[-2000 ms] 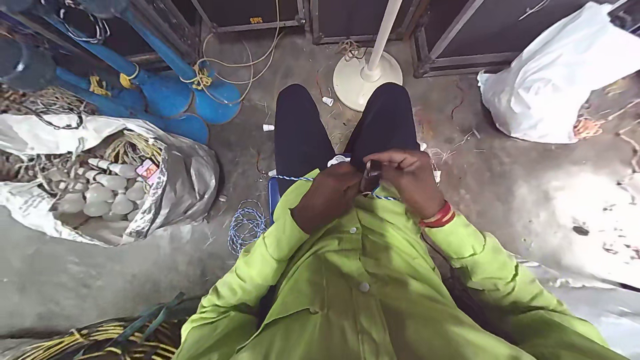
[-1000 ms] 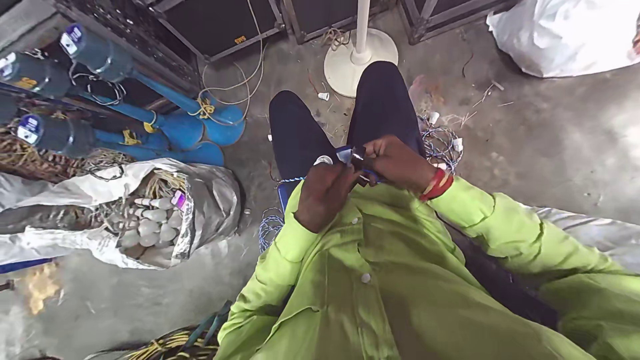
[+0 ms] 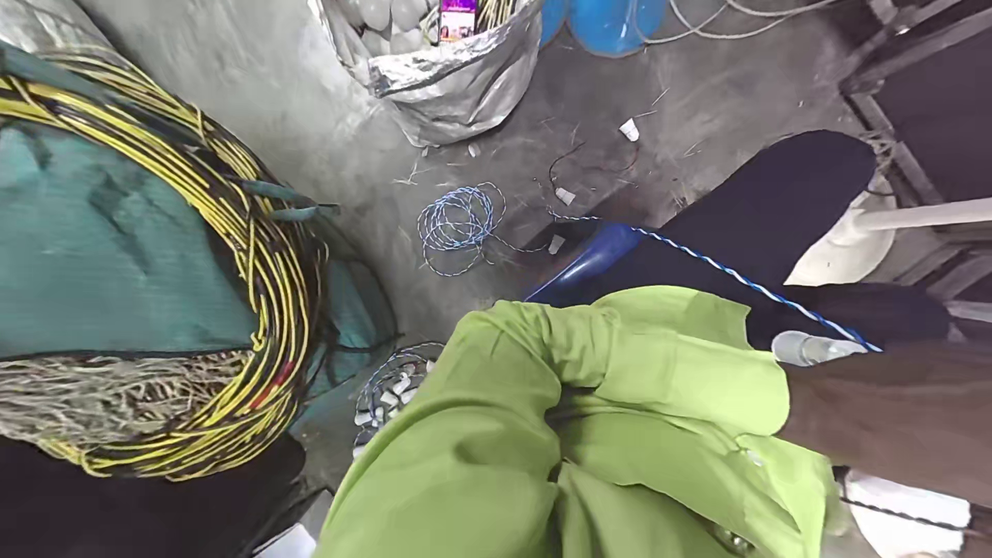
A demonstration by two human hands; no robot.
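Observation:
My left hand (image 3: 899, 411), blurred and cut off by the right edge, comes out of the green sleeve. A blue-and-white twisted wire (image 3: 725, 270) runs over my dark trouser leg to its upper edge, where the hand grips it. A small translucent bulb-shaped piece (image 3: 814, 349) sticks out beside the wire end; the fingertips are hidden. My right hand cannot be made out. Below my left hand is a white piece (image 3: 903, 508) crossed by a dark twisted wire. On the floor lies a loose coil of blue-and-white wire (image 3: 457, 225).
A large yellow-and-black cable coil (image 3: 271, 310) rests on a green sack (image 3: 116, 248) at left. A silvery sack (image 3: 465, 97) of bulb-shaped pieces stands at top, by blue containers (image 3: 616, 23). Small white caps (image 3: 629, 130) lie on the floor; more white pieces (image 3: 399, 387) lie near my sleeve.
The view has swung far to the left. My hands were together over my lap around a small piece in both earlier frames; now only the left shows, at the right edge.

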